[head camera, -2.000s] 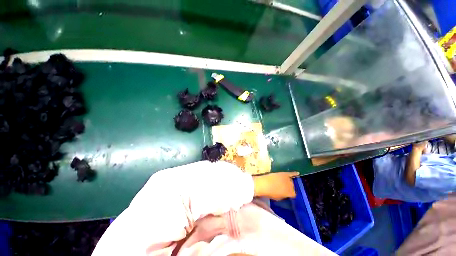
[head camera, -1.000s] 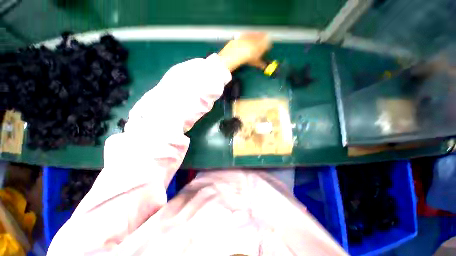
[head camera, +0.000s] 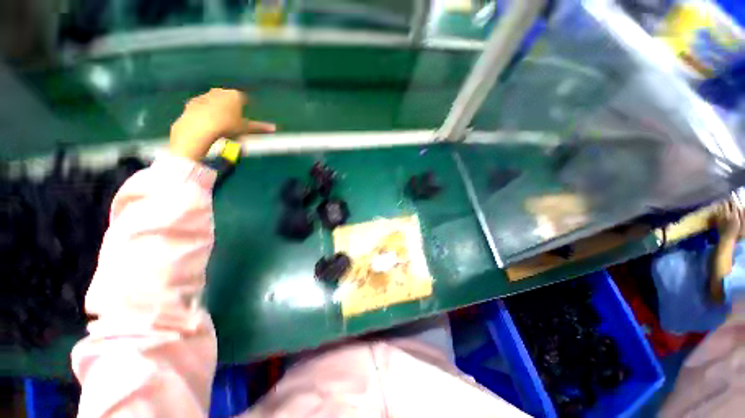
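My bare left hand (head camera: 214, 121) is blurred, above the rail near the heap, one finger pointing right. The utility knife (head camera: 226, 155) shows its yellow end and some black beside the wrist; blur and the hand hide whether it is gripped. Several black moulded parts (head camera: 333, 212) lie loosely grouped on the green bench (head camera: 253, 245). One part (head camera: 333, 268) overlaps the left edge of the stained cardboard mat (head camera: 368, 298), which bears a small pale cup (head camera: 383, 261). Another part (head camera: 423, 185) lies behind the mat, towards the divider. My right hand is out of the picture.
A large dark heap of parts (head camera: 49, 253) covers the bench's left side. A pale rail (head camera: 343, 140) runs along the back. A framed clear divider (head camera: 490, 204) stands at right. A blue tote (head camera: 641, 339) of black parts is below the bench. Another person's arm (head camera: 723, 261) shows far right.
My left hand has gone from the front of the bench to the knife at the back, then left towards the heap. The knife has moved left past the grouped parts. The view has shifted.
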